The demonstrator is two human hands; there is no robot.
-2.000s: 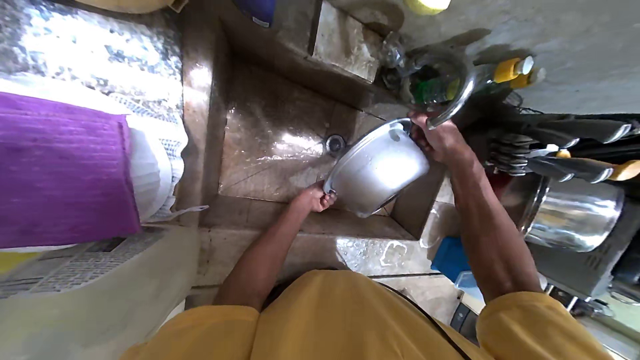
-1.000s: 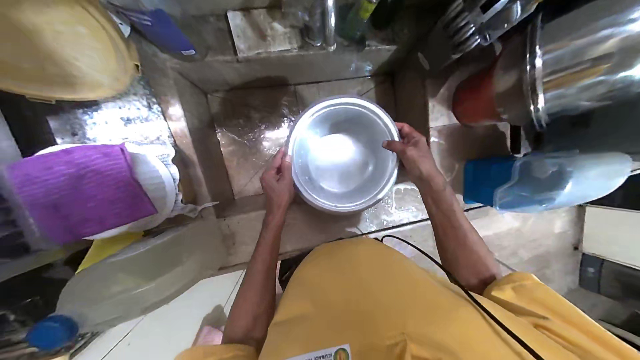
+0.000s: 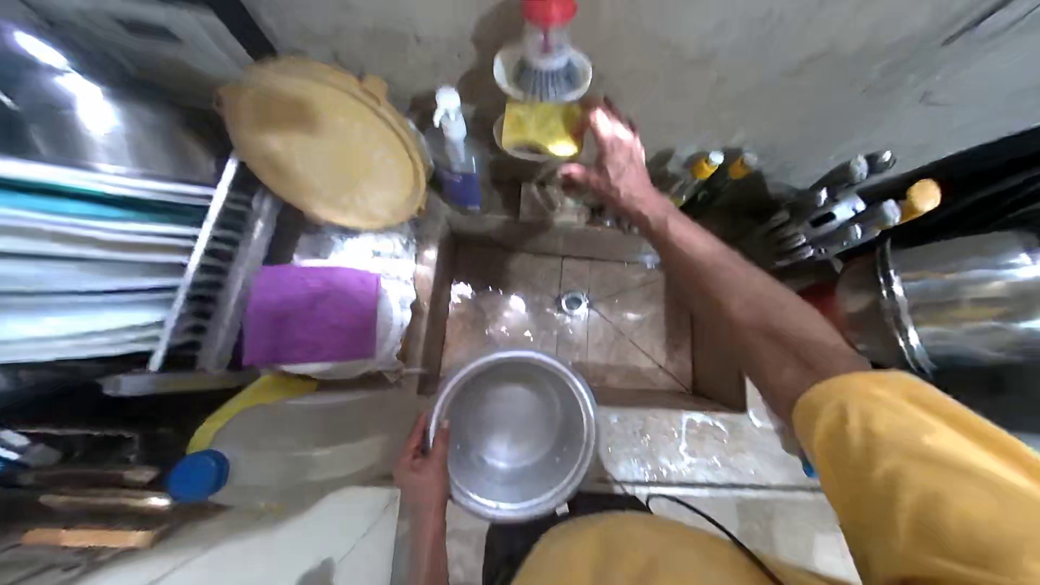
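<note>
A round metal pot [image 3: 520, 431] is tilted with its inside facing up, at the sink's near edge. My left hand [image 3: 424, 467] grips its left rim, thumb over the edge. My right hand [image 3: 613, 162] is stretched out to the back wall, its fingers spread beside a yellow sponge [image 3: 540, 128] in a small wall holder; whether the fingertips touch the sponge is blurred. A brush with a red top [image 3: 548, 65] is just above the sponge. Between the pot and the wall lies the tiled sink basin [image 3: 626, 325] with its round drain [image 3: 573, 303].
On the left are a dish rack [image 3: 195, 268], a tan round lid [image 3: 325, 142], a purple cloth [image 3: 311, 315] and a large bottle with a blue cap [image 3: 197, 474]. A spray bottle [image 3: 457, 154] stands behind the sink. Knives and forks [image 3: 837, 211] and a large metal pot [image 3: 967, 301] are on the right.
My right hand has let go of the pot and moved up to the sponge at the wall. My left hand still holds the pot. The view has shifted toward the back wall.
</note>
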